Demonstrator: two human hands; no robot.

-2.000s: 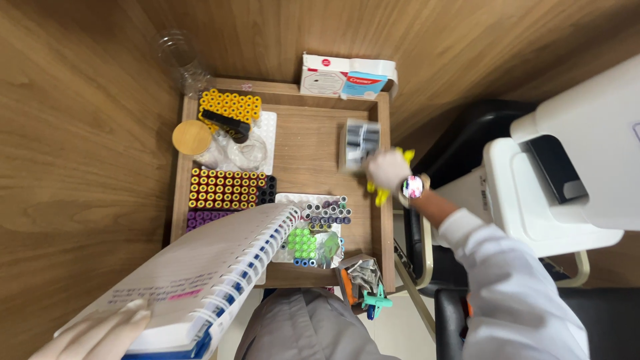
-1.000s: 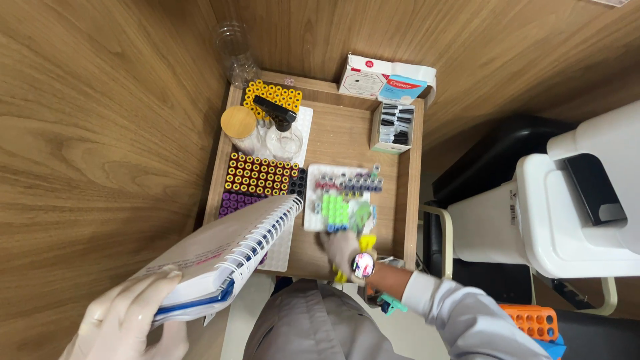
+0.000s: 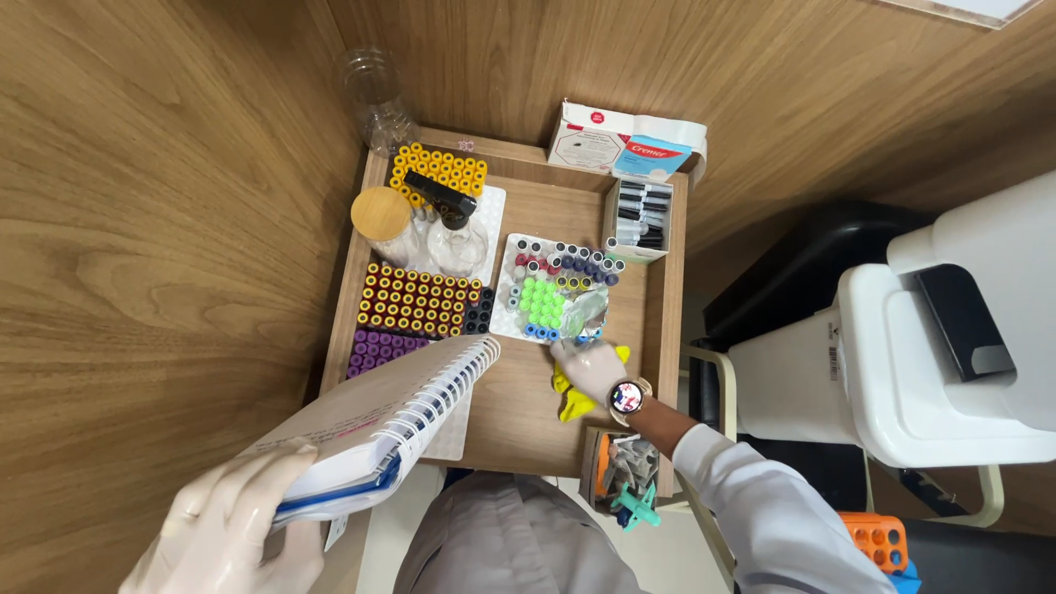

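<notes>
My gloved left hand point(image 3: 239, 511) grips the lower edge of an open spiral-bound notebook point(image 3: 371, 404), tilted over the tray's near left. In my gloved right hand point(image 3: 590, 367) is a yellow tourniquet strap point(image 3: 577, 404), its ends hanging below the fingers. The fingertips are at the near edge of a white rack point(image 3: 505, 318) of blood collection tubes with green caps point(image 3: 542, 301), blue, grey and white-ringed caps; whether they touch a tube is unclear. A foil-like packet point(image 3: 586, 312) lies on that rack. To the left stand tubes with yellow-ringed red caps point(image 3: 421, 301) and purple caps point(image 3: 381, 351).
The wooden tray point(image 3: 672, 289) holds a box of black-and-clear packets point(image 3: 642, 216), a pump bottle point(image 3: 456, 246), a wooden-lidded jar point(image 3: 382, 216) and yellow-capped tubes point(image 3: 437, 173). Cartons point(image 3: 590, 140) stand behind. A small box point(image 3: 590, 470) hangs near right. A white container point(image 3: 792, 379) stands right.
My right hand has moved with the yellow strap from beside the packet box to the rack's near edge. My left hand still holds the notebook. The view has shifted.
</notes>
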